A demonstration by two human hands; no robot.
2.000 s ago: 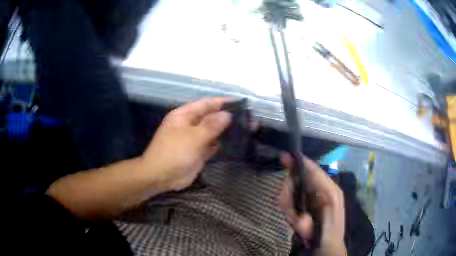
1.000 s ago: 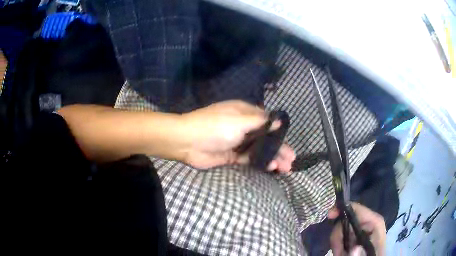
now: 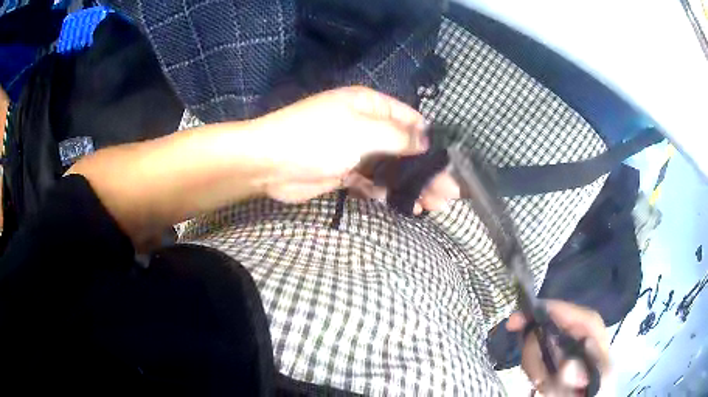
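Note:
My left hand (image 3: 349, 147) holds a bunched piece of black tape or cloth (image 3: 411, 177) above my lap. A flat black tape (image 3: 555, 177) runs from beside it to the right, towards the table edge. My right hand (image 3: 565, 349) grips the handles of long fabric shears (image 3: 501, 229). The shear blades look nearly closed and blurred, with their tips at the black piece beside my left fingers. Whether they touch it I cannot tell. The dark garment with a pale windowpane check (image 3: 221, 54) lies beyond my left forearm.
The black-and-white checked apron (image 3: 341, 310) covers my lap. The white table edge (image 3: 598, 85) curves across the upper right. Dark scraps (image 3: 660, 306) lie on the grey floor at right. A blue object (image 3: 81, 29) is at upper left.
The shears have moved up and left to the black piece, and their blades have come closer together. My left hand has risen slightly. The black tape now shows stretched out to the right.

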